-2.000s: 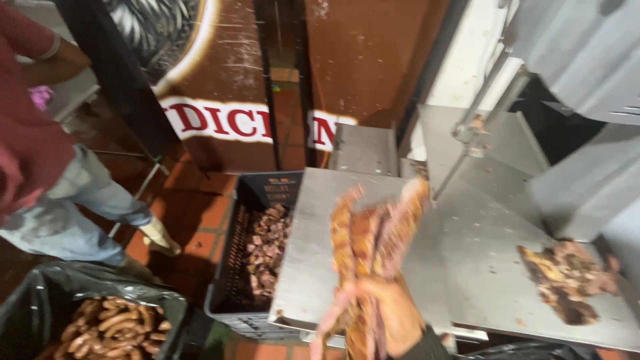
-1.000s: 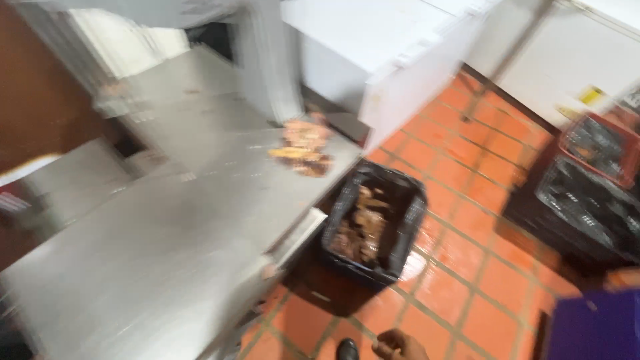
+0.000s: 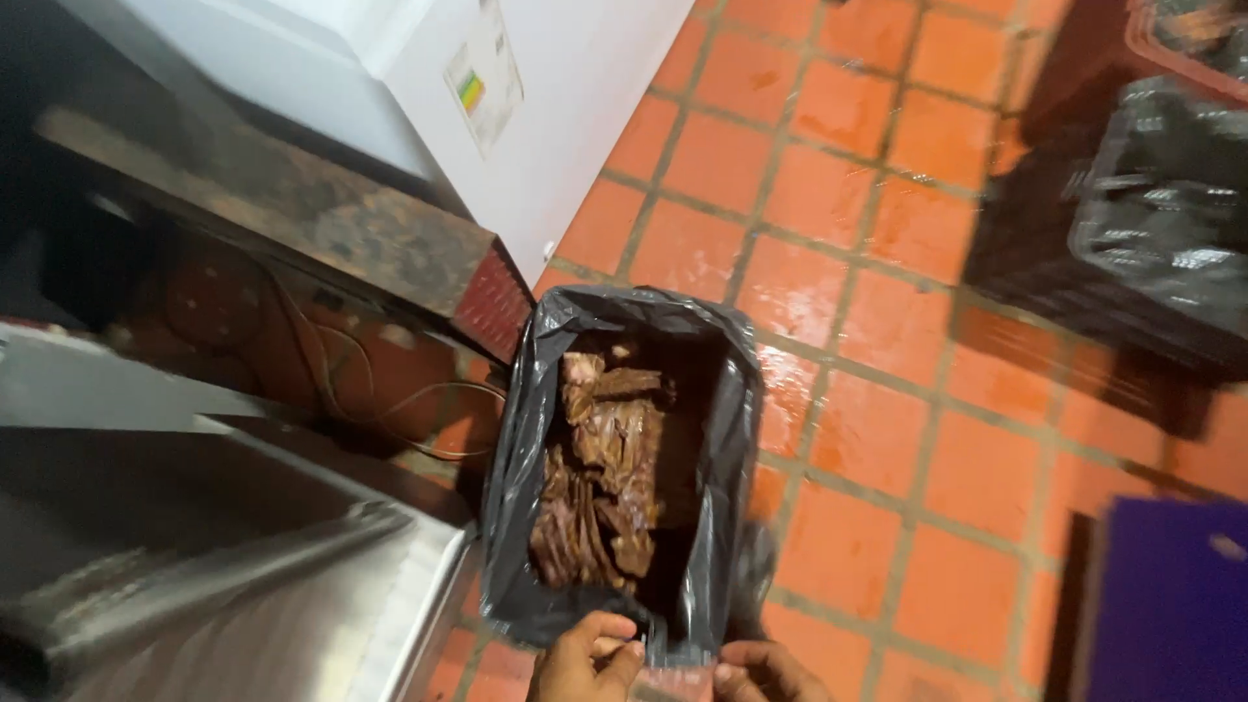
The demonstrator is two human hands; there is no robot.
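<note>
A crate lined with a black plastic bag (image 3: 729,458) stands on the tiled floor, with several pieces of brown meat (image 3: 609,444) inside, mostly along its left side. My left hand (image 3: 588,658) is at the near rim, its thumb and fingers pinched on the edge of the bag. Just right of it, my right hand (image 3: 765,673) is at the near right corner of the liner, fingers curled; whether it grips the plastic is hard to tell. The lower part of both hands is cut off by the frame's bottom edge.
At the left is a stainless steel table (image 3: 322,595). A white appliance (image 3: 507,127) stands beyond the crate, near a stone-like slab (image 3: 322,205) and a loose cable (image 3: 429,390). Other bag-lined crates (image 3: 1160,195) are at the upper right, and a purple object (image 3: 1170,604) is at the lower right.
The view has swung right and down. Two seconds ago a hand held strips of meat over the table; now both hands are at the lined crate and those strips are not in them.
</note>
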